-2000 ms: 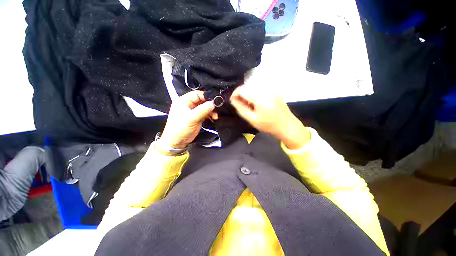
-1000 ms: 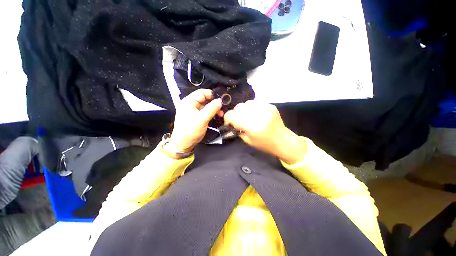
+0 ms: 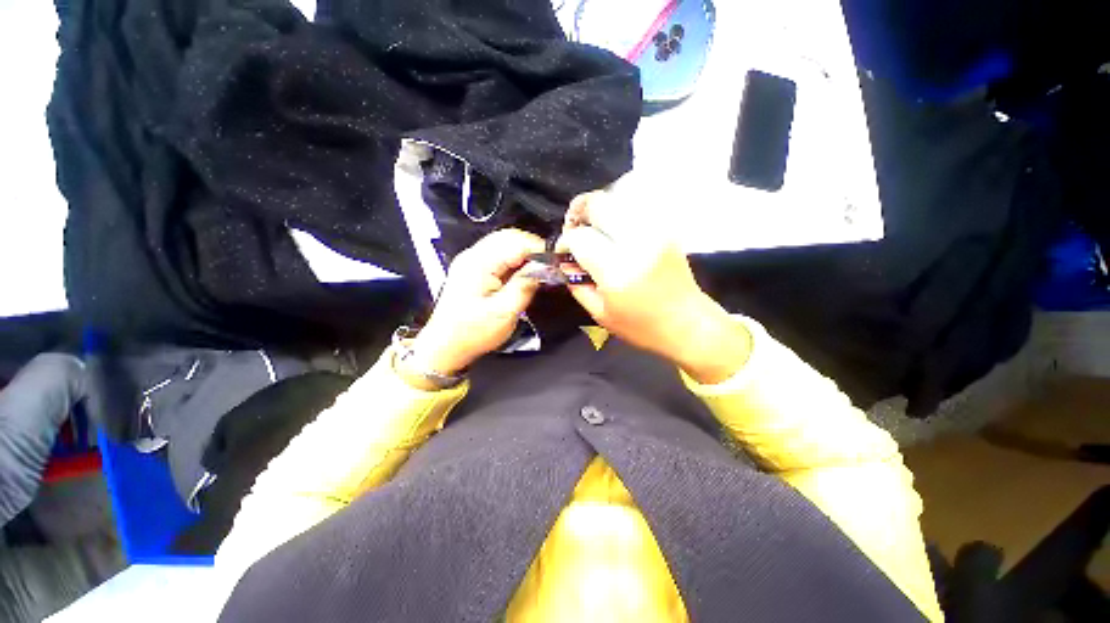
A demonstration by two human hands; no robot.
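Observation:
A black coat with light flecks [image 3: 304, 134] lies heaped on the white table and hangs over its front edge. A whitish strip [image 3: 420, 219] and a thin white looped line show near its opening. My left hand [image 3: 481, 298] pinches the coat's dark edge between thumb and fingers. My right hand [image 3: 639, 274] is close against it on the right, fingers bent at the same spot. A small dark item with a pale glint [image 3: 558, 273] shows between the fingertips; its exact shape is unclear. No needle or thread can be made out.
A round pale blue dish [image 3: 682, 76] with a pink stripe holds several dark discs at the back. A black phone [image 3: 763, 130] lies on the table [image 3: 828, 195] at right. Dark garments hang at both sides. A person's grey-clad leg [image 3: 43, 414] shows at far left.
The pale-ringed disc seen at my left fingertips no longer shows clearly. My right hand has moved up beside the left fingertips, its fingers raised. The whole view has shifted slightly.

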